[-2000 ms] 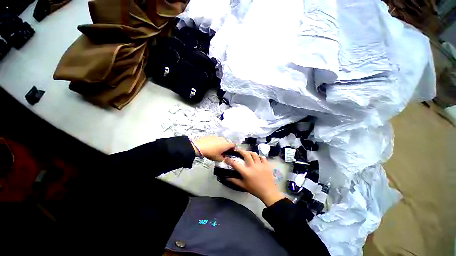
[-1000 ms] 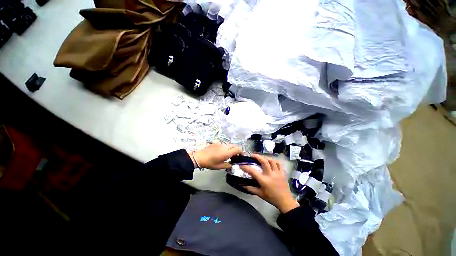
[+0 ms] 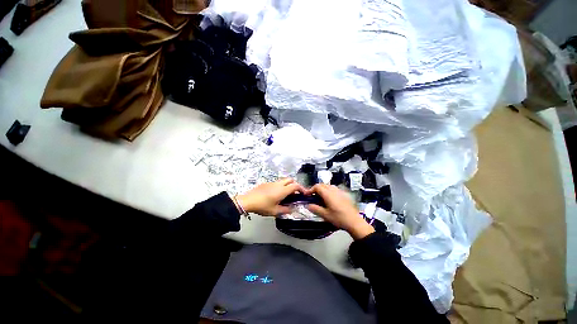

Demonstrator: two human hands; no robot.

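Note:
A small black bag point(image 3: 307, 229) lies at the table's front edge, its opening showing white tissue paper point(image 3: 300, 211) inside. My left hand point(image 3: 271, 197) holds the bag's left and upper side. My right hand point(image 3: 333, 205) holds its right and upper side, thumb at the paper. The fingertips of both hands meet at the far rim, and the fingers partly hide the bag. The wearer's grey apron point(image 3: 278, 285) is just below.
Black strap bundles point(image 3: 354, 180) lie right of the hands. A large white paper heap point(image 3: 354, 76) is behind. Small white labels point(image 3: 224, 158), finished black bags point(image 3: 218, 88) and folded brown bags point(image 3: 104, 76) lie to the left. Kraft paper point(image 3: 519, 209) is at right.
The bag has turned so that its opening lies more level and its long black side faces me. My right hand has shifted up beside my left at the rim. The view has also moved slightly.

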